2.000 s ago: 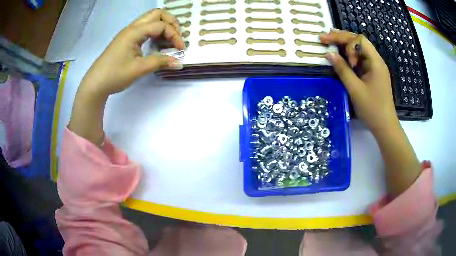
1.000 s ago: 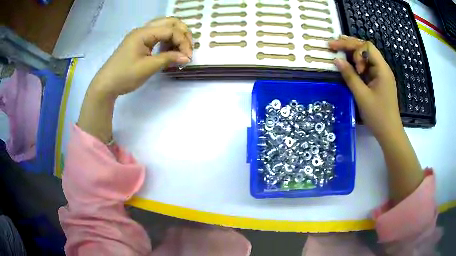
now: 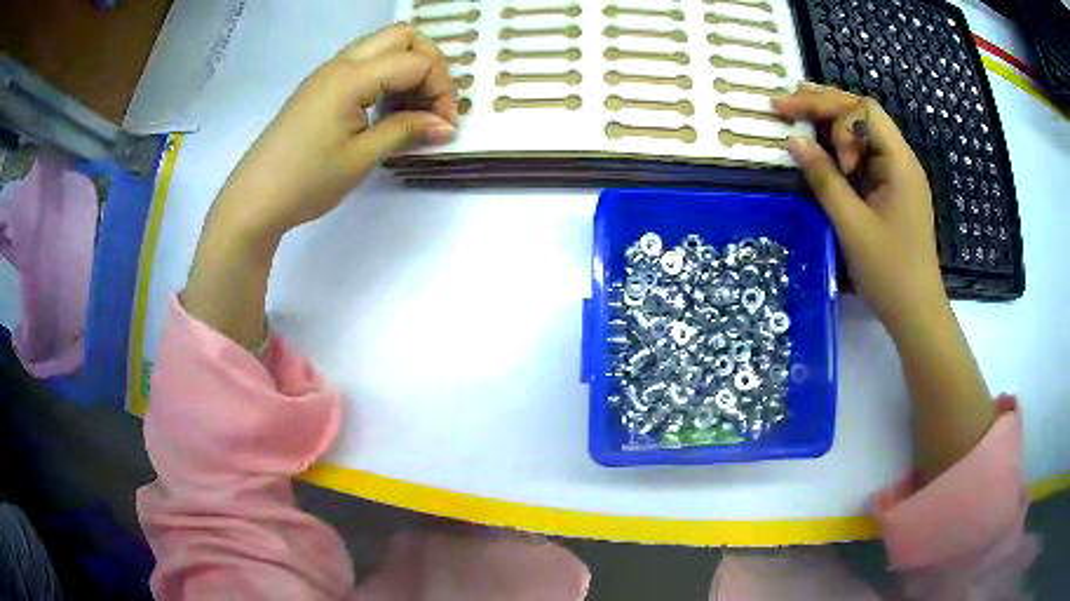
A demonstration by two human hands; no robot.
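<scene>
The cream-white slotted board [image 3: 590, 80] lies on a stack of similar boards, its visible slots bare tan. My left hand [image 3: 405, 112] is at the board's front left corner, thumb and fingertips together; whether it holds a piece is hidden. My right hand [image 3: 851, 159] has its thumb and index fingertip at the board's front right edge. The small dark end of a thin pin [image 3: 860, 127] shows between its curled fingers. In front of the board, the blue bin [image 3: 595, 411] holds many loose silver flanged rings [image 3: 698, 340].
A black pocket tray [image 3: 915, 106], with silver pieces in many pockets, lies right of the board. A printed sheet [image 3: 188, 65] is at back left. A blue crate [image 3: 112, 282] with pink cloth [image 3: 53, 276] stands left of the table. Yellow tape [image 3: 563, 526] edges the table.
The silver piece seen at my left fingertips earlier no longer shows. The board, bin and right hand sit slightly further right in view than two seconds ago. The right hand keeps its pose at the board.
</scene>
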